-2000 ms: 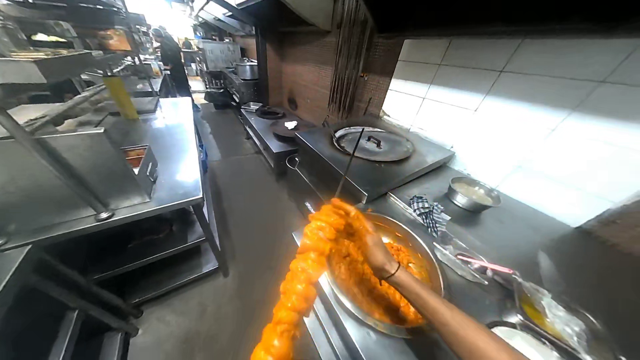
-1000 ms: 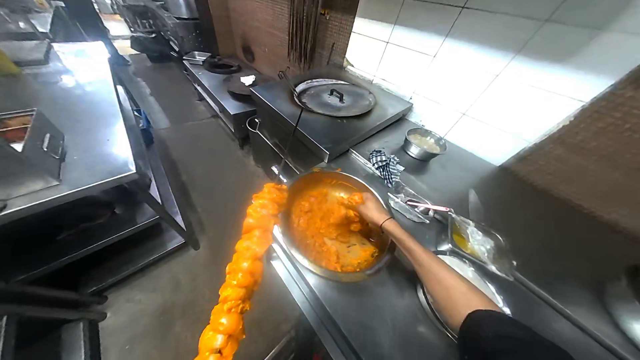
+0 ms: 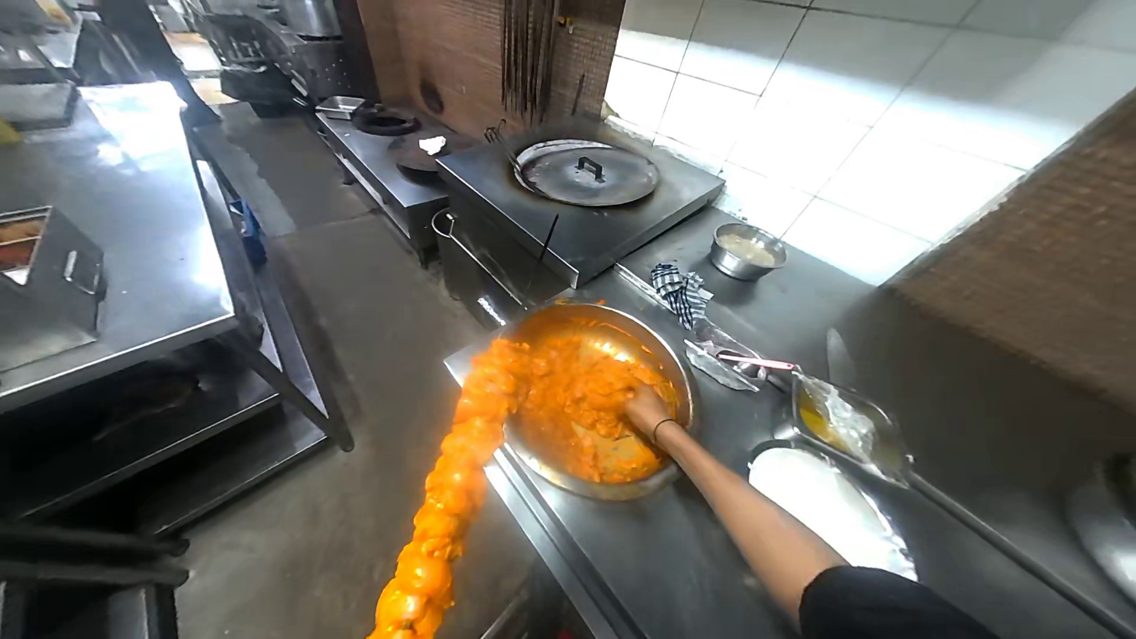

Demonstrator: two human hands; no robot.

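Note:
My right hand (image 3: 646, 410) reaches into a wide steel bowl (image 3: 685, 390) of orange marinated pieces (image 3: 586, 382). Its fingers are sunk in the pieces, so I cannot tell whether they grip any. A long skewer packed with orange-coated pieces (image 3: 453, 479) slants from the bowl's left rim down to the bottom edge of the view. The tip of a thin dark rod (image 3: 549, 238) shows beyond the bowl. My left hand is outside the view.
A tandoor lid (image 3: 590, 177) lies on the steel oven top behind the bowl. On the counter to the right are a checked cloth (image 3: 682, 295), a small steel bowl (image 3: 748, 252), an oil tray (image 3: 843, 424) and a white-filled container (image 3: 830, 506). A steel table (image 3: 115, 266) stands left.
My right hand has gone from beside the skewer's upper end down into the pieces in the bowl. The view has turned to the right.

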